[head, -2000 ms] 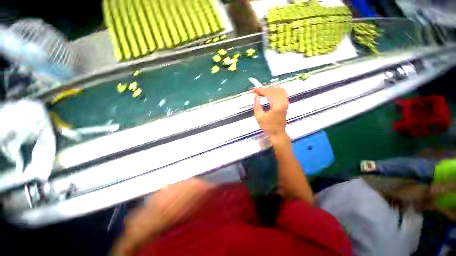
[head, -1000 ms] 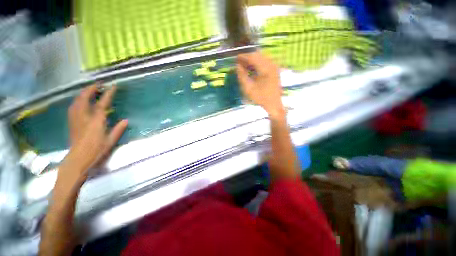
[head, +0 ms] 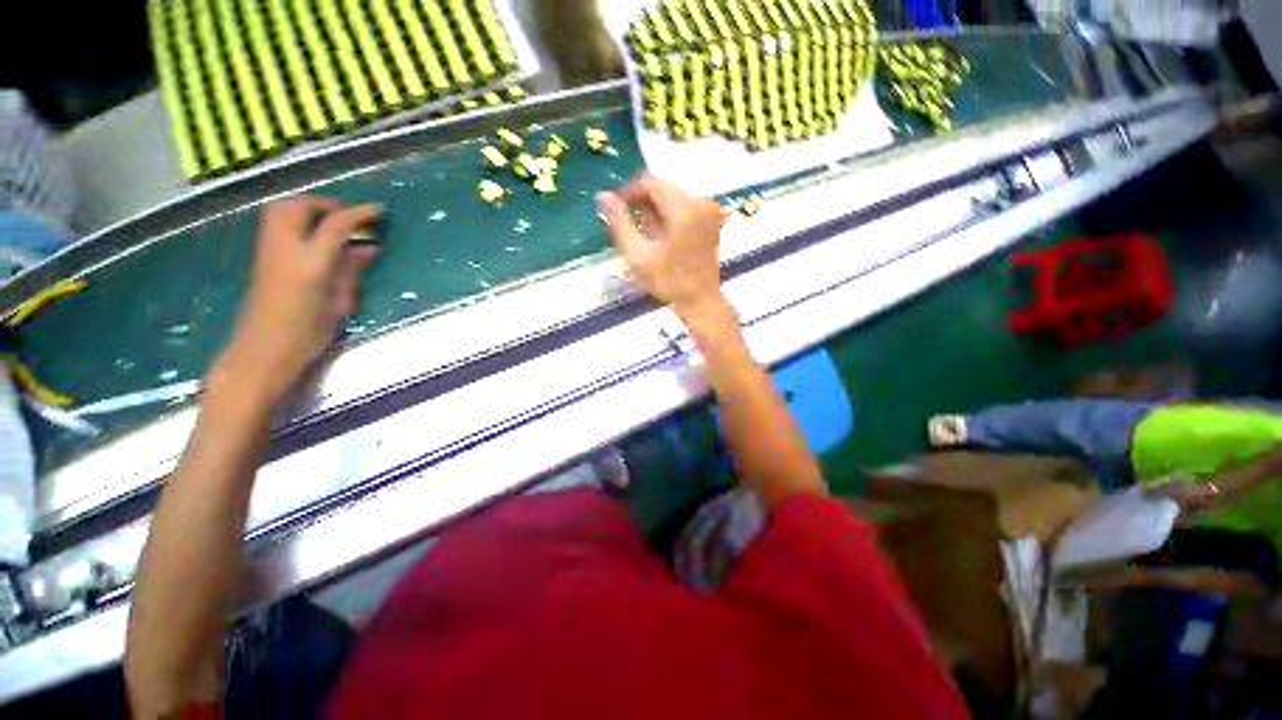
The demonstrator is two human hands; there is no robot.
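Loose yellow-and-black transformers (head: pixel 527 166) lie on the green bench top between my hands. My left hand (head: pixel 298 281) is over the bench at left, with a small dark piece at its fingertips, probably a transformer. My right hand (head: pixel 672 242) is above the bench edge beside the rail, thumb and fingers curled close together; whether it holds anything cannot be told. A white sheet (head: pixel 710 169) with rows of transformers lies behind my right hand. A larger sheet of transformer rows (head: pixel 331 71) stands at the back left.
The silver-white conveyor rail (head: pixel 492 373) runs diagonally in front of me. Yellow-handled tools (head: pixel 45 303) lie at the far left. More loose transformers (head: pixel 924 82) lie at back right. A blue stool (head: pixel 811 401), a red stool (head: pixel 1094 286), cartons (head: pixel 970 542) and a person's arm (head: pixel 1047 426) are at right.
The view has shifted. My left hand has come from near my body to over the bench, where a small group of transformers showed earlier. My right hand has moved over the bench beside the rail.
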